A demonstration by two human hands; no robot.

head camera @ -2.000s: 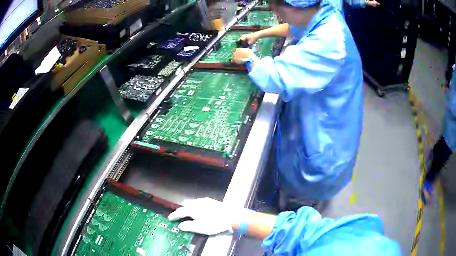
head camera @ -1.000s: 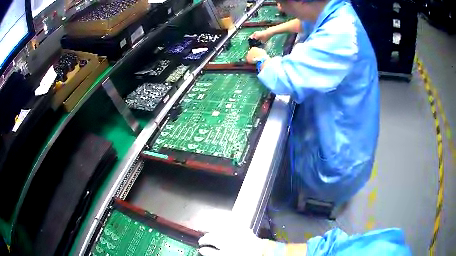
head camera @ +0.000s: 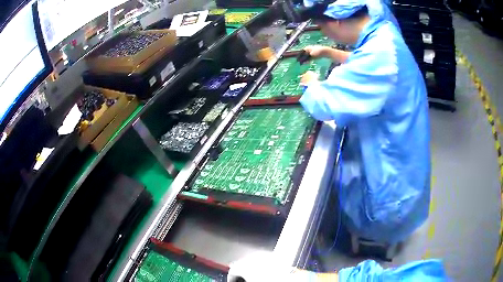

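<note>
A green circuit board (head camera: 165, 270) in a carrier with a red-brown end bar (head camera: 187, 256) lies at the bottom of the picture, cut off by the edge. My right hand (head camera: 262, 269), in a white glove, is at the right corner of this carrier, by the silver rail. It is overexposed and partly cut off, so its fingers and any grip cannot be made out. My left hand is not in view. A second green board (head camera: 256, 151) sits in its carrier further up the line, with a gap between the two carriers.
A person in a blue smock (head camera: 380, 126) works at a further board (head camera: 281, 77). Component trays (head camera: 185, 136), dark stacked sheets (head camera: 110, 226) and cardboard boxes (head camera: 113, 124) lie left of the silver rail (head camera: 311, 193). A black rack (head camera: 427, 49) stands behind.
The view has shifted, so the boards and my right hand sit lower in the picture, with less of the near board showing. The other person's hands have moved apart over the further board.
</note>
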